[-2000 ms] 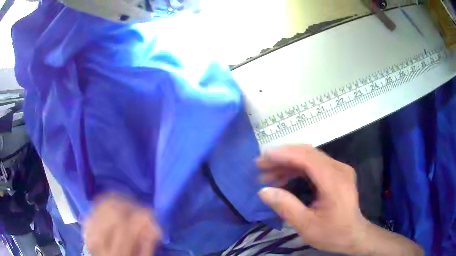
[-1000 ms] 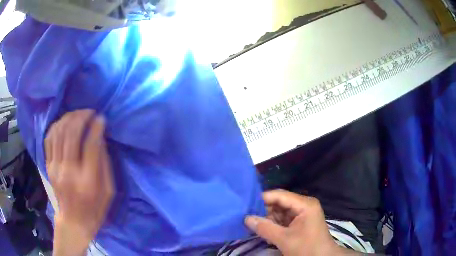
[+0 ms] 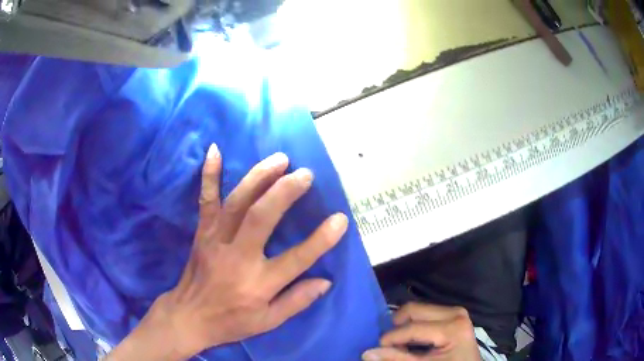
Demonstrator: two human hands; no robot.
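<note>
The blue fabric (image 3: 85, 211) fills the left and lies over the white table's near edge, its right edge running down from the bright lamp glare. My left hand (image 3: 243, 257) lies palm down on the fabric with fingers spread. My right hand (image 3: 427, 335) is at the bottom, partly cut off by the picture's edge, its thumb and fingers pinching the fabric's right edge. The grey machine head (image 3: 106, 32) is at the top left. Glare hides the needle area.
A printed measuring tape (image 3: 480, 173) runs along the white table (image 3: 424, 155). A brown-handled tool (image 3: 547, 35), a black tool, a thin blue stick (image 3: 592, 49) and a yellow object (image 3: 627, 35) are at the top right. Other blue fabric (image 3: 579, 261) hangs at the right.
My left hand has moved right across the fabric and spread its fingers. My right hand has moved lower with the fabric edge. The fabric now lies flatter along its right side.
</note>
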